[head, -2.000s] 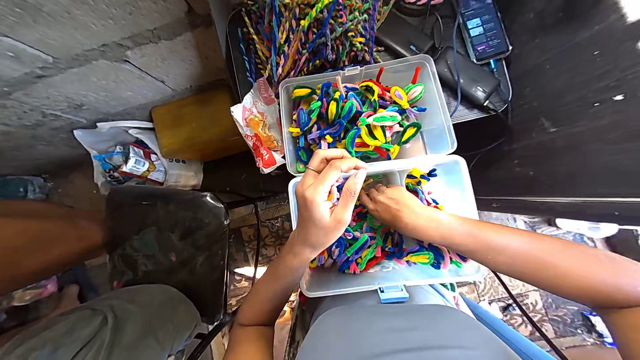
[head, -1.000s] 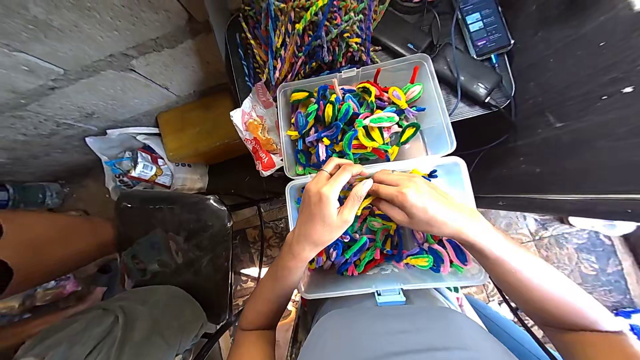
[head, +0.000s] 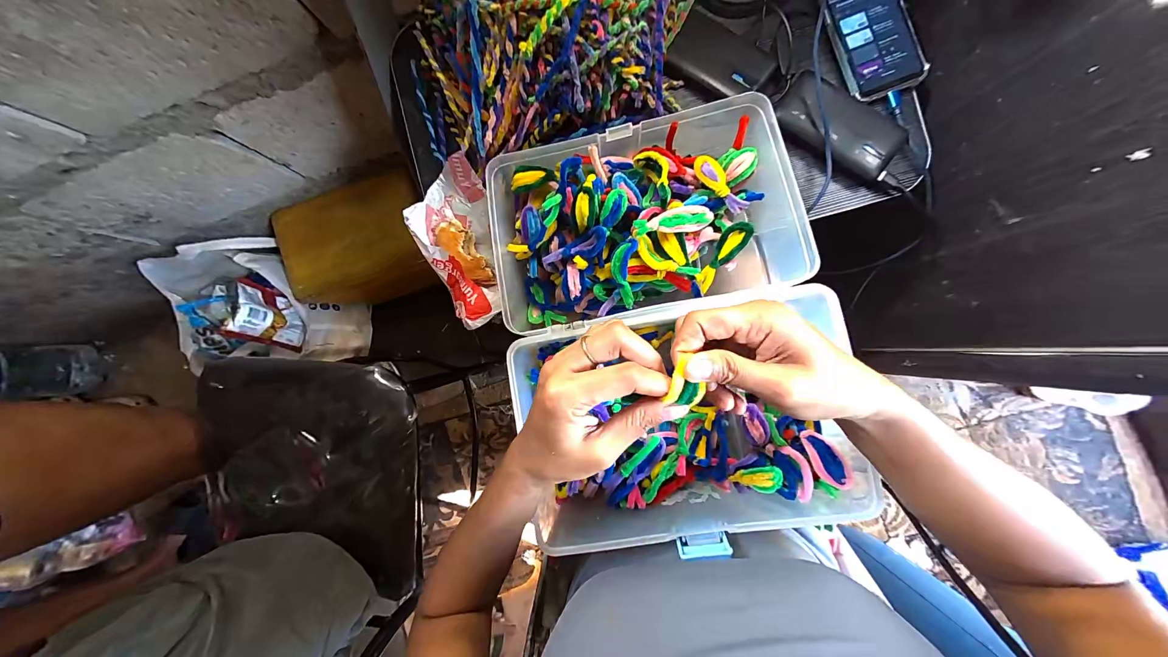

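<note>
My left hand (head: 598, 401), with a ring on one finger, pinches the lower left side of a small yellow and green pipe-cleaner loop (head: 686, 388). From the right, the thumb and fingers of my right hand (head: 766, 360) grip the same loop near its top. Both hands are held over the near half of an open clear plastic case (head: 630, 534), which holds many colourful bent pipe cleaners (head: 657, 465). More looped pieces (head: 630, 228) lie in the far half of the case (head: 776, 182). Part of the near pile is hidden by my hands.
Beyond the case lies a heap of twisted pipe cleaners (head: 547, 73). A partly eaten bun in a wrapper (head: 461, 246) touches the case's left side. A phone (head: 874, 46), cables and black devices (head: 839, 128) are at the far right. Another person's arm (head: 100, 465) is at left.
My right hand has risen from the pile in the near half, where it was two seconds ago, to meet my left hand. The yellow and green loop now shows between my fingers.
</note>
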